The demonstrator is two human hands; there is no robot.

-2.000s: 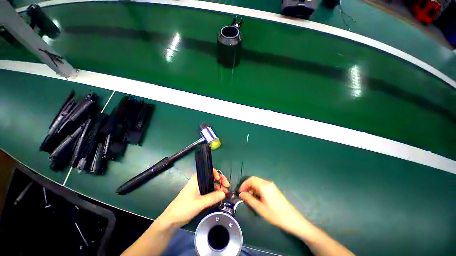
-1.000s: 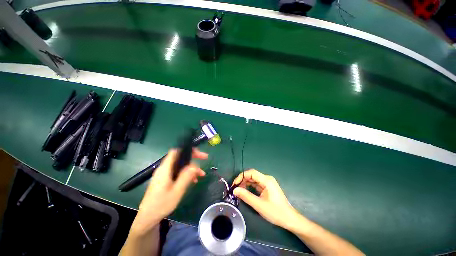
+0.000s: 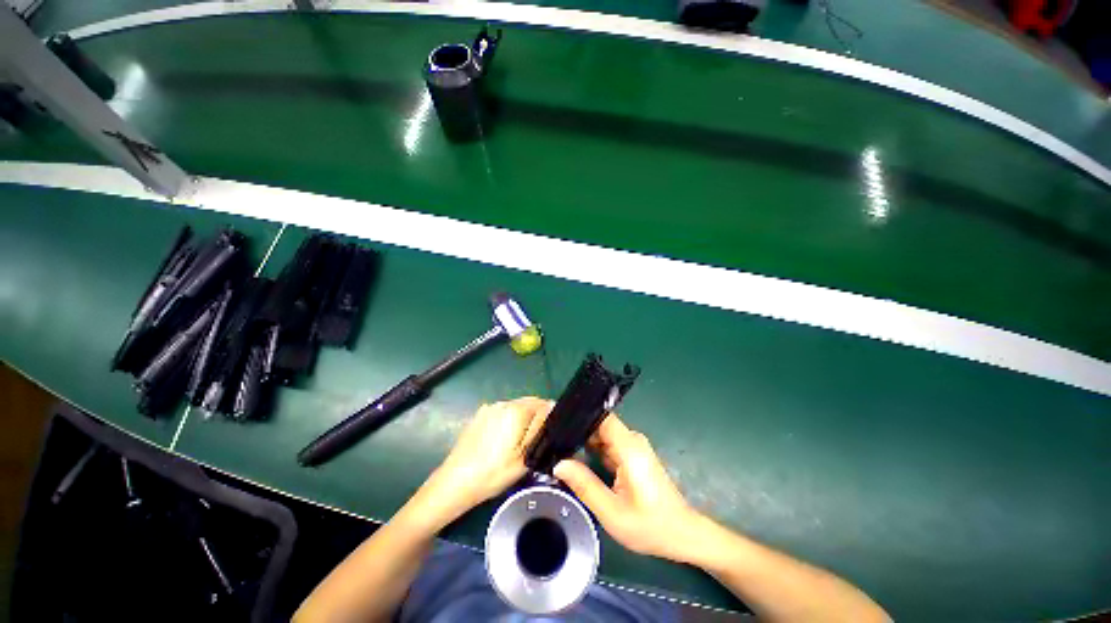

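Observation:
A dryer head (image 3: 509, 572) with a silver ring face and dark central hole sits at the bench's front edge, ring facing up. A black handle shell (image 3: 582, 408) stands out from its neck, tilted up and to the right. My left hand (image 3: 502, 444) holds the shell's lower end from the left. My right hand (image 3: 627, 487) holds it from the right, thumb near the neck. The lead wires at the neck are mostly hidden by the shell and hands. The mallet (image 3: 420, 383) lies just left, its yellow-green tip toward the shell.
A pile of black handle shells (image 3: 225, 323) lies at left on the bench. A black parts bin (image 3: 274, 535) is at lower left. Beyond the pale rail (image 3: 609, 264), a joined head and handle (image 3: 458, 97) stands on the green belt. A grey post (image 3: 91, 104) rises at upper left.
My left hand has brought the handle shell from the left to the head's neck, and both hands now hold it. The piece on the belt has moved left.

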